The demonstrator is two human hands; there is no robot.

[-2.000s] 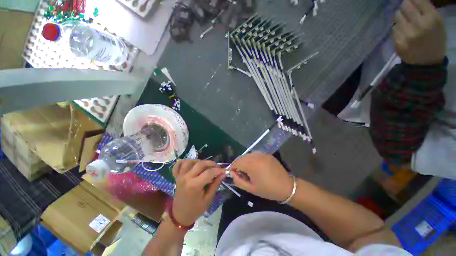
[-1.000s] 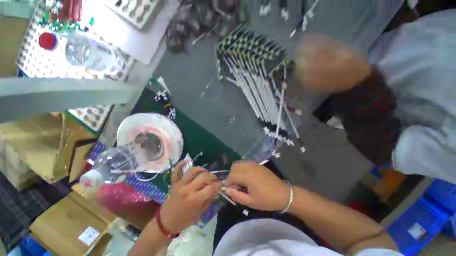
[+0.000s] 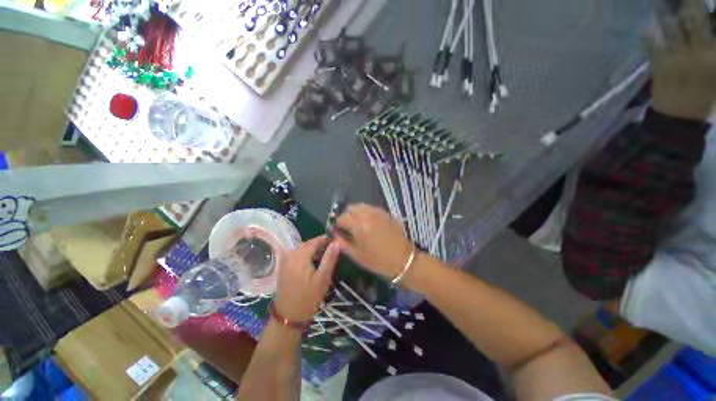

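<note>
My left hand (image 3: 301, 276), with a red band at the wrist, and my right hand (image 3: 370, 240), with a pale bracelet, meet over the green mat. Their fingertips pinch a small dark part (image 3: 334, 223) between them; its exact shape is mostly hidden. Loose white cable leads (image 3: 345, 323) lie crossed just below my hands, at the bench edge. A fanned row of white leads (image 3: 412, 188) with green-black striped ends lies beyond my right hand.
A tape roll (image 3: 224, 229) with a clear bottle (image 3: 206, 288) stands left of my hands. Dark parts (image 3: 357, 74) lie beyond. A perforated tray (image 3: 271, 66) and red-capped bottle (image 3: 184, 125) are upper left. Another person's plaid sleeve (image 3: 608, 204) is at right, near more leads (image 3: 468, 47).
My hands have moved up, away from the bench edge, and now hold a dark part. Loose leads now show below them. The view has shifted; the neighbour's arm has drawn back right.
</note>
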